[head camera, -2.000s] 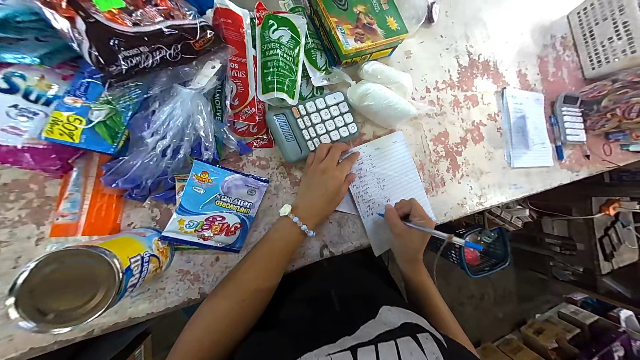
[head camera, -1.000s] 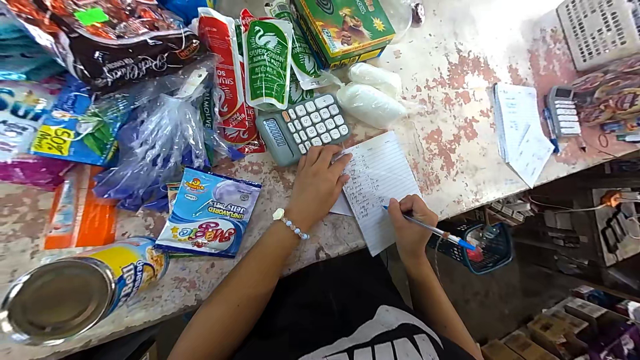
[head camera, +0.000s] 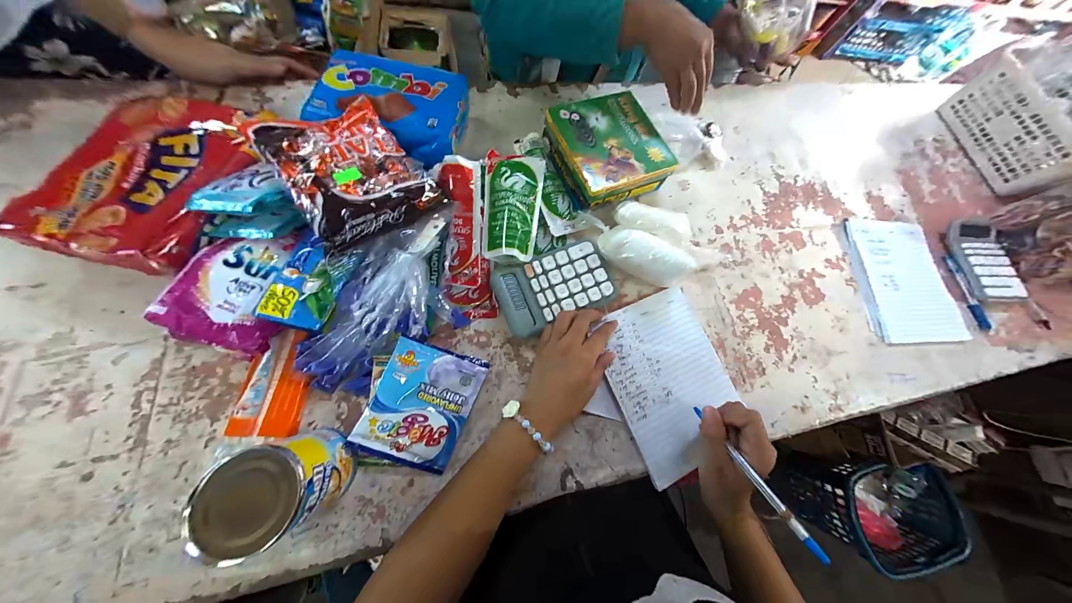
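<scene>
My right hand (head camera: 737, 452) holds a blue-capped ballpoint pen (head camera: 775, 498), its tip by the lower part of a lined notepad (head camera: 670, 368) with handwritten lines. My left hand (head camera: 569, 360), with a beaded bracelet at the wrist, rests at the pad's upper left edge, fingers spread, just below a grey calculator (head camera: 553, 285). Beyond the calculator lie green and red printed packets (head camera: 513, 207) and two white filled plastic bags (head camera: 646, 254). A jelly mix sachet (head camera: 423, 404) lies left of my left forearm, with a tin can (head camera: 247, 502) on its side or tilted farther left.
Snack bags (head camera: 126, 184), a detergent pack (head camera: 226, 293), a blue box (head camera: 394, 105) and a green box (head camera: 610, 151) crowd the worn counter (head camera: 779, 335). Two people's arms reach in at the far edge. Rightward are a second notepad (head camera: 904, 280), another calculator (head camera: 988, 260) and a white basket (head camera: 1013, 126).
The view has tilted up, bringing the far counter edge and other people's arms into sight. My right hand and pen sit lower on the notepad; my left hand stays by the calculator.
</scene>
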